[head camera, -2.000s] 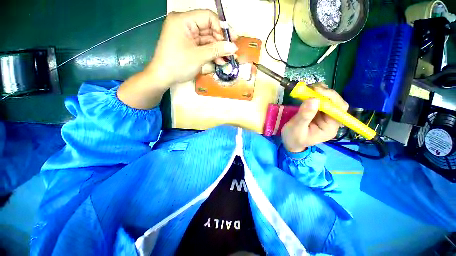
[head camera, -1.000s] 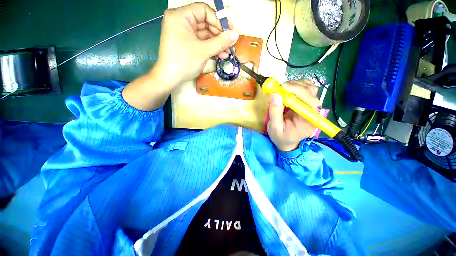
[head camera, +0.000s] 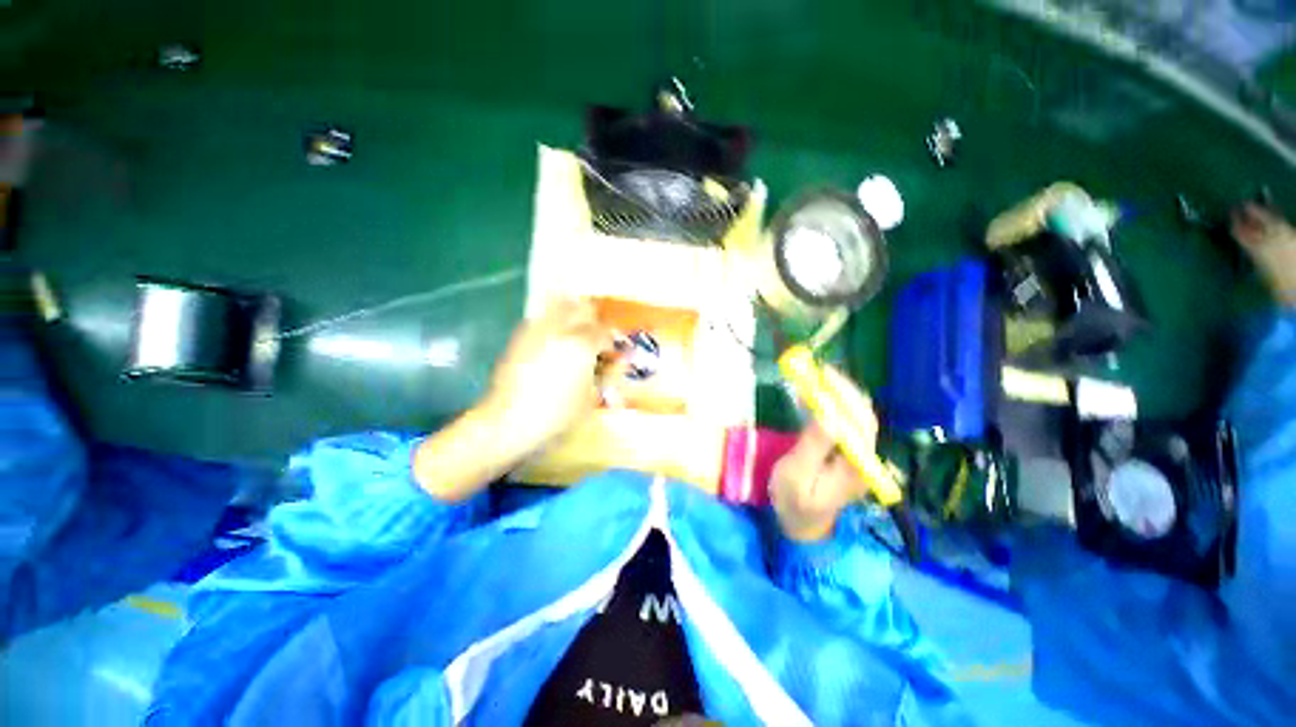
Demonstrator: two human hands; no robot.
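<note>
The frame is blurred. The orange jig (head camera: 668,332) lies on the cream board (head camera: 640,443). A small dark ring part with a whitish centre (head camera: 641,355) is at the jig's middle. My left hand (head camera: 557,372) is over the jig's left side, its fingers bunched at the ring part; whether it holds the wire or a tool is too blurred to tell. My right hand (head camera: 827,452) grips the yellow handle of the soldering iron (head camera: 839,412), right of the board. The iron's tip cannot be made out.
Solder spool (head camera: 199,335) at left, its wire running to the board. Fume fan (head camera: 665,171) behind the jig. Round tin (head camera: 824,256), white disc (head camera: 880,202), pink-red block (head camera: 742,463), blue box (head camera: 941,348), second fan (head camera: 1141,494). Small parts lie farther back. Blue sleeves at both sides; another person's hand (head camera: 1262,242) far right.
The view has tilted up, showing more bench and the fume fan. The iron has swung away from the ring part, its handle now steeper and beside the tin.
</note>
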